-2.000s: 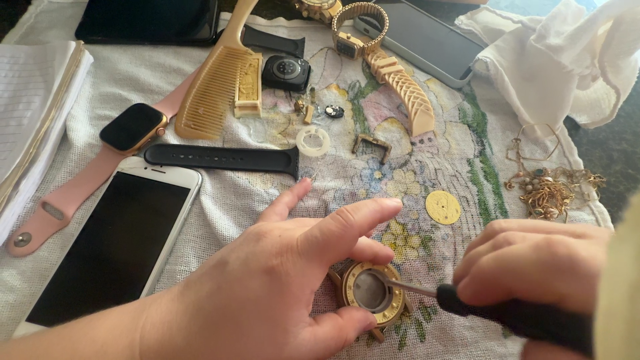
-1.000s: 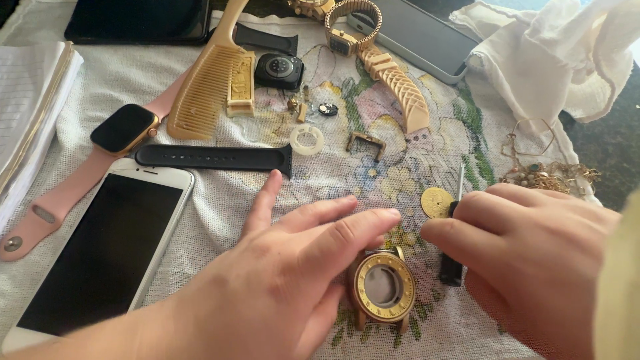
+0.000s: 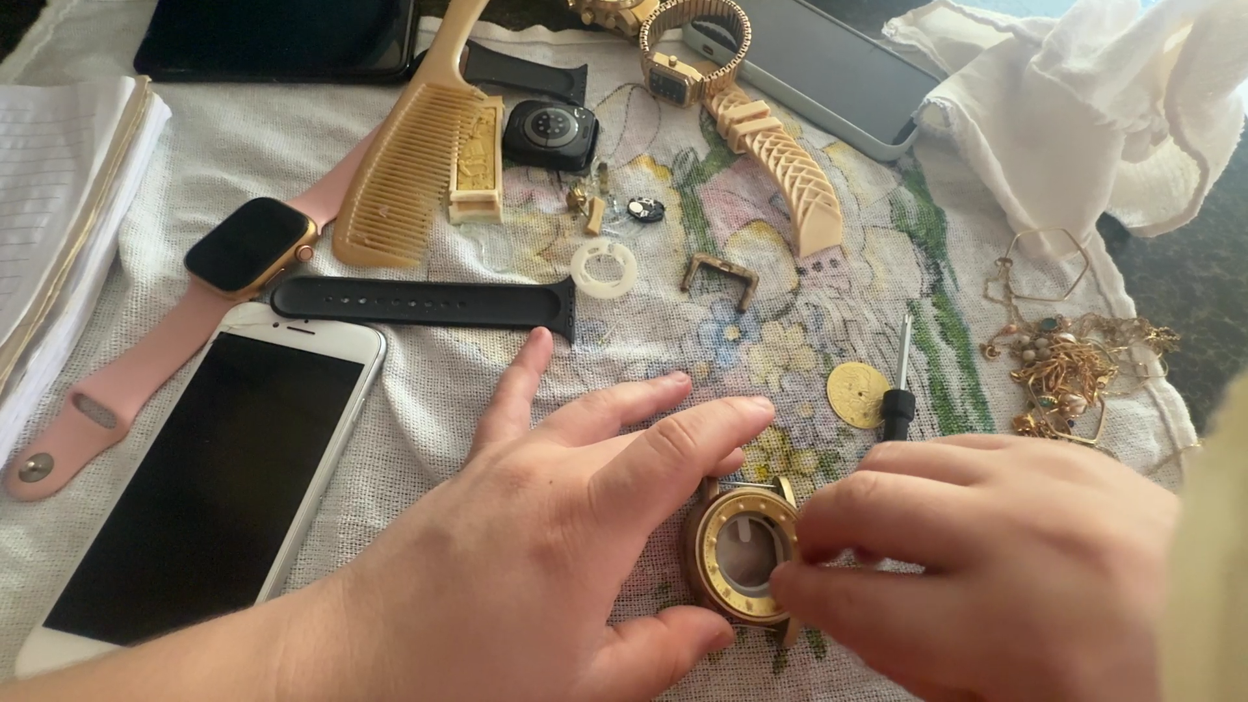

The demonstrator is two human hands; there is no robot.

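A gold-toned watch case [image 3: 745,556], its centre see-through, lies on the embroidered cloth between my hands. My left hand [image 3: 575,507] rests to its left with fingers spread, the thumb near the case's lower left edge. At the right rim, the thumb and forefinger of my right hand [image 3: 975,556] pinch at the case; whether they grip it or a small part is hidden. Beneath that hand lies a small screwdriver [image 3: 897,400], shaft pointing up, part of its handle covered. Just left of the screwdriver is a round gold watch dial [image 3: 856,394].
Beyond my left hand are a black watch strap [image 3: 419,300], a white ring [image 3: 604,269] and a metal buckle frame [image 3: 721,276]. A white phone [image 3: 210,487], a smartwatch with pink band [image 3: 249,246] and a comb [image 3: 400,175] lie left. Tangled jewellery [image 3: 1068,375] sits right.
The screwdriver was in my right hand at the case, and now lies on the cloth beside the dial. My right hand has come back to the case's right rim.
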